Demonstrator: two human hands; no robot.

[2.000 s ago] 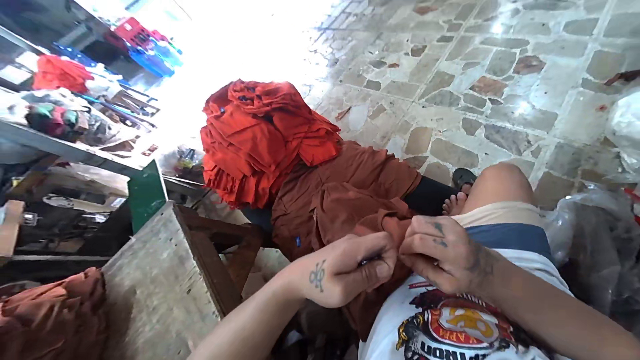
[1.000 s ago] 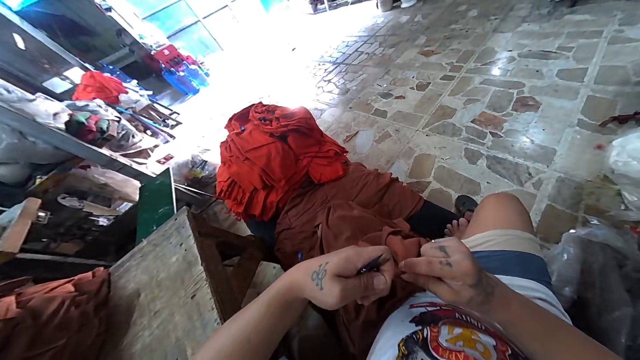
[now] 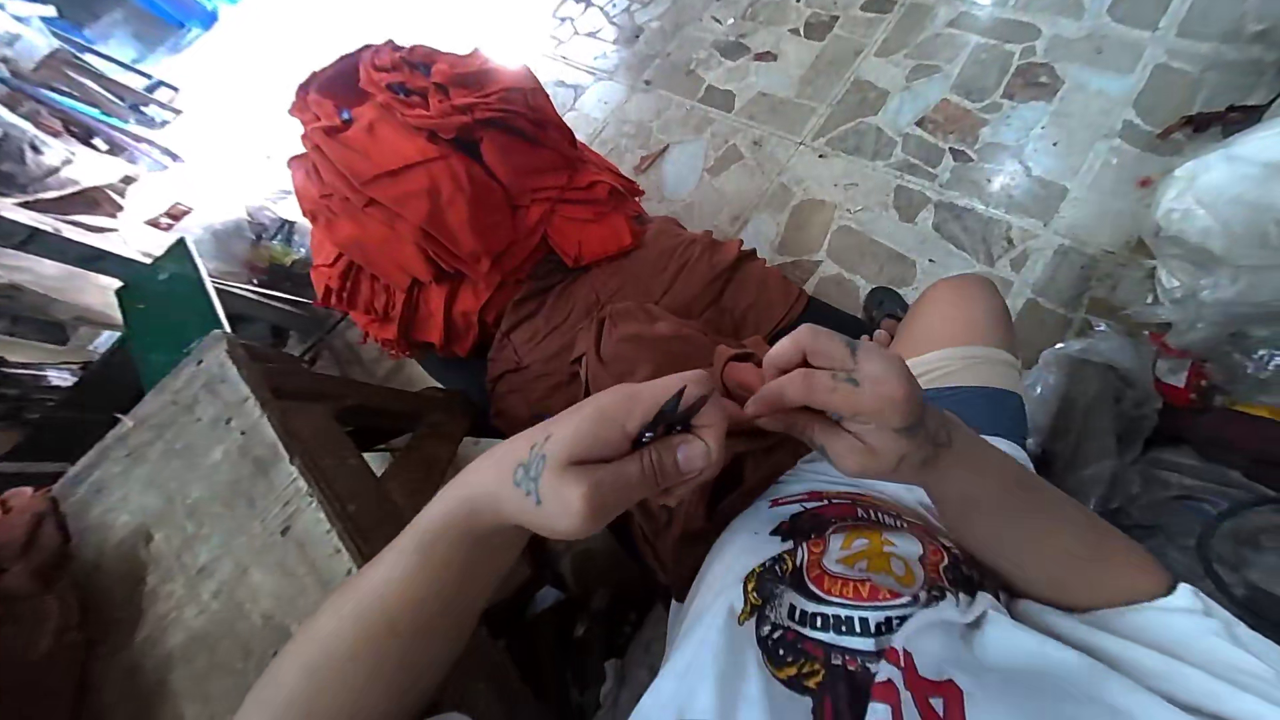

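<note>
My left hand point(image 3: 625, 450) holds small black thread snips point(image 3: 668, 418), the two pointed blades apart and showing above the thumb. Close beside it on the right, my right hand point(image 3: 845, 400) pinches the edge of a reddish-brown cloth point(image 3: 640, 345) between thumb and fingers. The fingertips of both hands nearly meet at this edge, and the exact grip there is partly hidden. The brown cloth drapes over my lap and leg. Beyond it lies a large heap of folded bright red cloth point(image 3: 430, 190).
A worn wooden bench point(image 3: 200, 500) stands at the left, with a green panel point(image 3: 172, 315) behind it and more brown cloth point(image 3: 35, 600) at its far left. Clear plastic bags point(image 3: 1220, 220) lie at the right. Stone-patterned floor point(image 3: 850, 110) extends ahead.
The view has tilted down. Both hands stay close together at the brown cloth, and the snips' blades now show more plainly in my left hand.
</note>
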